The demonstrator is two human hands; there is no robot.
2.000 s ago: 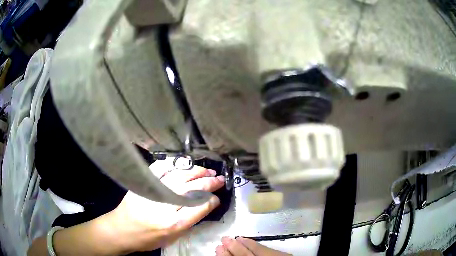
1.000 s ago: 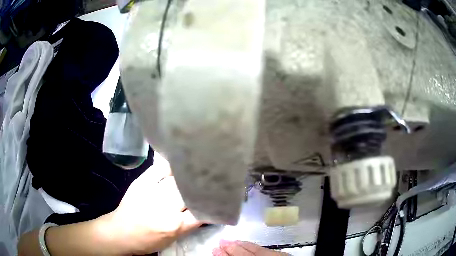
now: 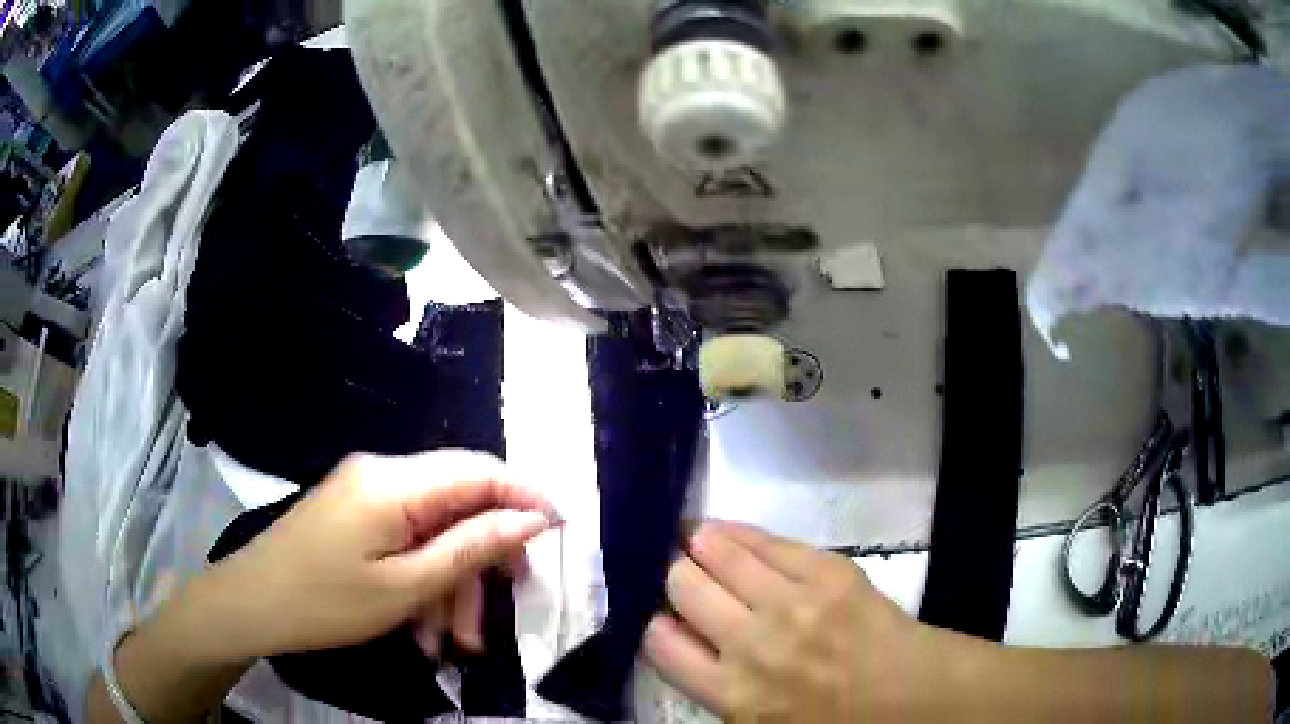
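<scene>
A black band [image 3: 640, 495] runs from under the presser foot and needle [image 3: 665, 337] toward me, its near end bent left. My right hand [image 3: 792, 615] is at its right edge, fingertips closed on it. My left hand [image 3: 410, 559] is left of the band, thumb and forefinger pinched at the edge of a white garment panel [image 3: 545, 410]; its other fingers are curled and partly hidden. A black garment panel [image 3: 283, 311] lies heaped at the left, with a black strip [image 3: 467, 382] beside the white cloth.
The cream machine head [image 3: 877, 156] spans the top, with a pale tension dial [image 3: 712, 106]. Another black band [image 3: 976, 439] lies flat right of my right hand. Black-handled scissors [image 3: 1132, 538] lie farther right, under a hanging paper note [image 3: 1174, 198]. A dark bottle-shaped tool [image 3: 385, 219] stands left of the head.
The view has shifted, uncovering the needle area. My left hand has drawn back from beside the needle. My right hand, earlier at the bottom edge, has moved up onto the black band.
</scene>
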